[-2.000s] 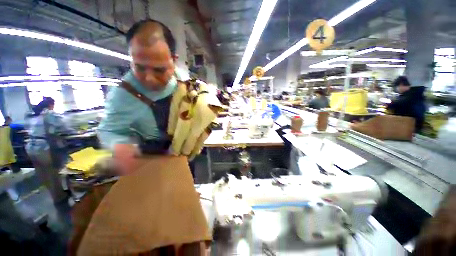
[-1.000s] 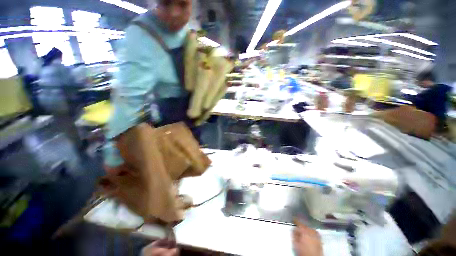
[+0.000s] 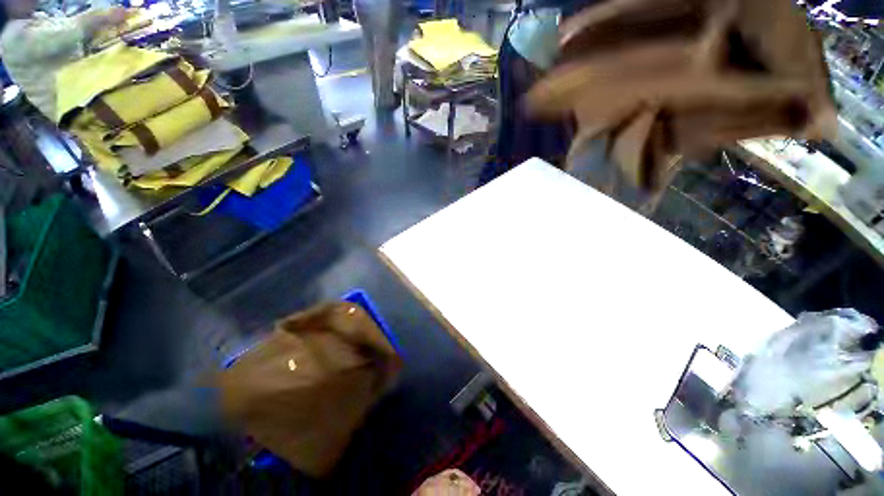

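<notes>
A brown bag piece lies slumped over a blue container or frame at the lower left, beside the white table. Another brown piece, folded and blurred, hangs over the table's far end at the upper right, in front of the standing person. A small skin-coloured patch, seemingly my left hand, is cut off by the bottom edge; its fingers and any grip cannot be made out. My right hand is not in view. The sewing machine is blurred and cut off at the right.
A cart at the upper left holds yellow bags, with a blue bin below. Green crates stand at the left. A small trolley of yellow pieces stands at the back. Another worker's sleeve shows at the upper left.
The view has swung down and left, bringing the floor, crates and lower brown piece into sight. The other person's brown piece has left the table's near part and is at its far end.
</notes>
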